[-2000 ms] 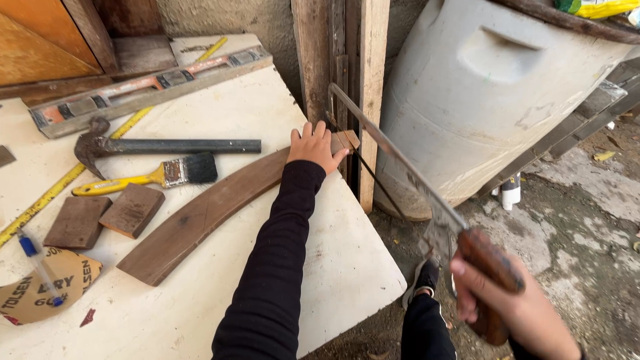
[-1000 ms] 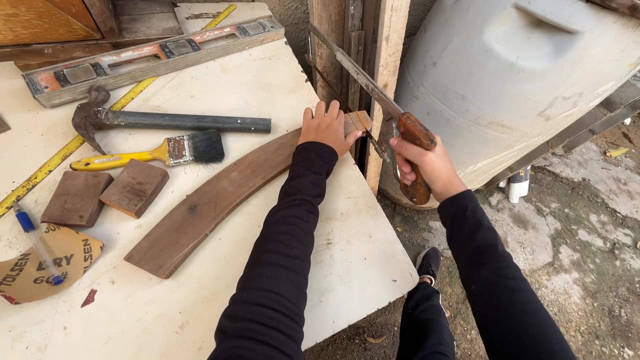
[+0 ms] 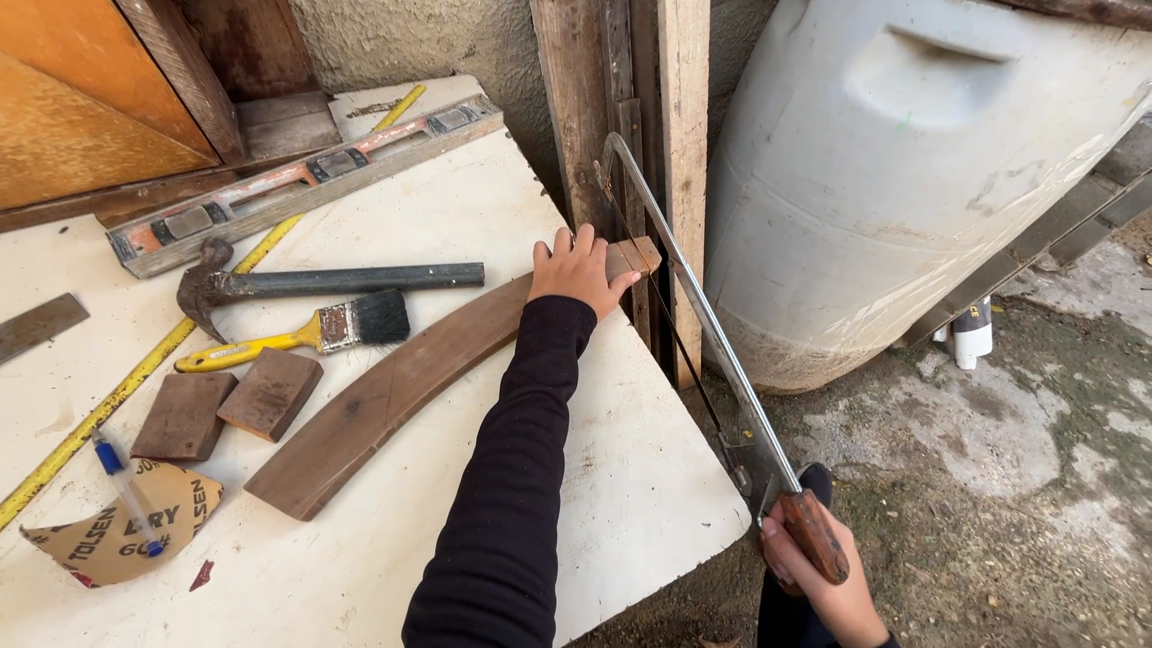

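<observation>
A curved piece of brown wood (image 3: 396, 387) lies across the white tabletop (image 3: 630, 468), its far end at the table's right edge. My left hand (image 3: 576, 274) presses down on it near that end, fingers over the top and thumb toward the blade. In my right hand (image 3: 814, 558), low and right of the table corner, is the wooden handle of a hacksaw (image 3: 720, 333) with a metal frame. The saw's thin blade crosses the wood's far end, just right of my left thumb. How deep the blade sits cannot be told.
On the table's left lie a claw hammer (image 3: 333, 281), a paintbrush (image 3: 297, 337), a spirit level (image 3: 306, 180), a yellow measuring rule (image 3: 135, 382), two wood blocks (image 3: 270, 394), a pen (image 3: 126, 490) and sandpaper (image 3: 171, 504). Upright boards (image 3: 684, 180) and a plastic barrel (image 3: 900, 198) stand beyond the saw.
My right hand has pulled the saw back, down and toward me, from its place near the wood a second ago. My left hand has stayed on the wood.
</observation>
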